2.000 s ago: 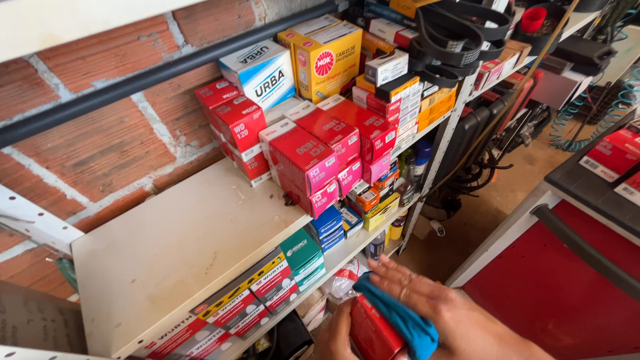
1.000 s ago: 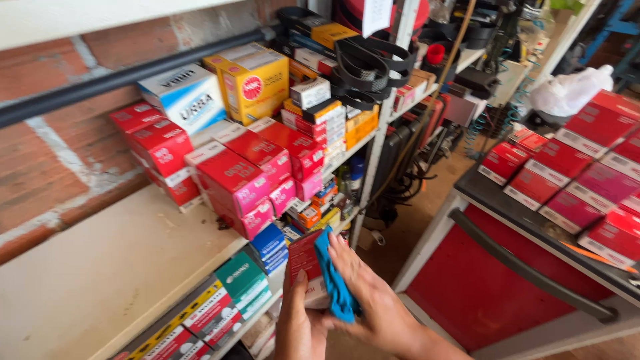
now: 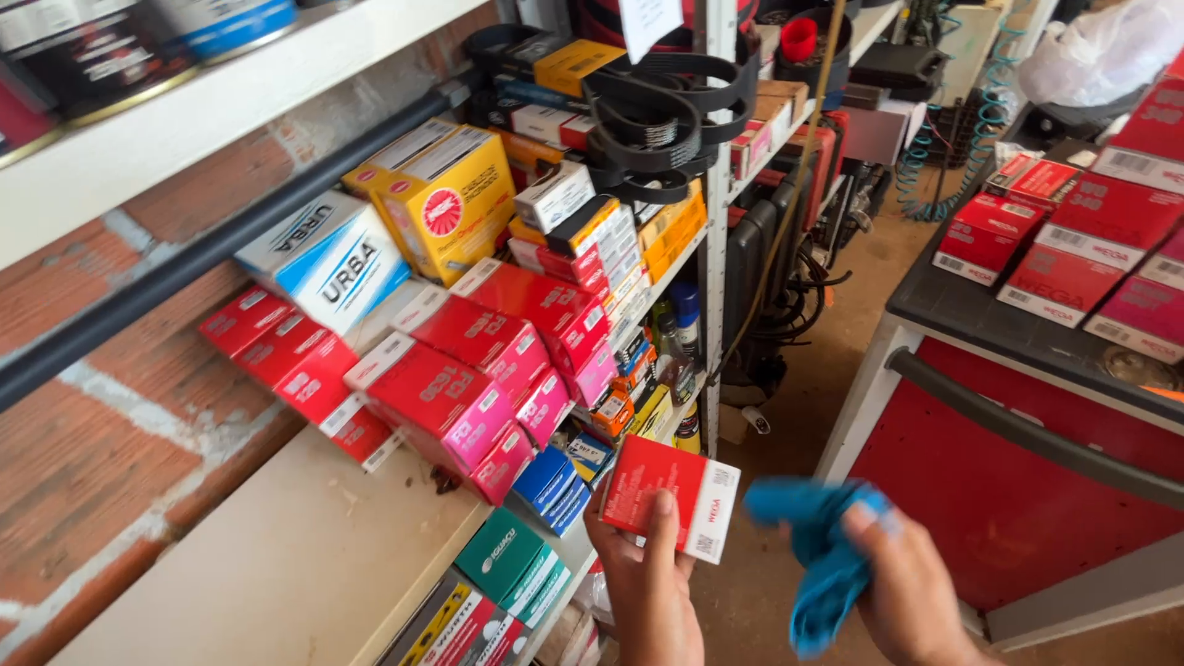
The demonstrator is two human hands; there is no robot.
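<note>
My left hand (image 3: pixel 647 573) holds a red and white Wega cardboard box (image 3: pixel 661 495), thumb on its broad red face. To the right of it, apart from the box, my right hand (image 3: pixel 911 578) grips a crumpled blue cloth (image 3: pixel 823 555), slightly blurred. Behind the box, stacked red and pink cartons (image 3: pixel 444 398) stand on a shelf, beside a blue and white Urba box (image 3: pixel 328 264) and yellow NGK boxes (image 3: pixel 444 199). More red Wega boxes (image 3: pixel 1064 268) sit on top of the red cabinet at the right.
A pale shelf board (image 3: pixel 277 555) runs along the brick wall, with green boxes (image 3: pixel 509 555) below it. Black belts (image 3: pixel 657 120) hang near a perforated metal post (image 3: pixel 717 231). A red cabinet (image 3: pixel 1045 481) with a dark handle stands at the right. Cans line the upper shelf.
My right hand with the blue cloth has moved away from the box to the right; before, the cloth was against it. The view has swung right since the oldest frame.
</note>
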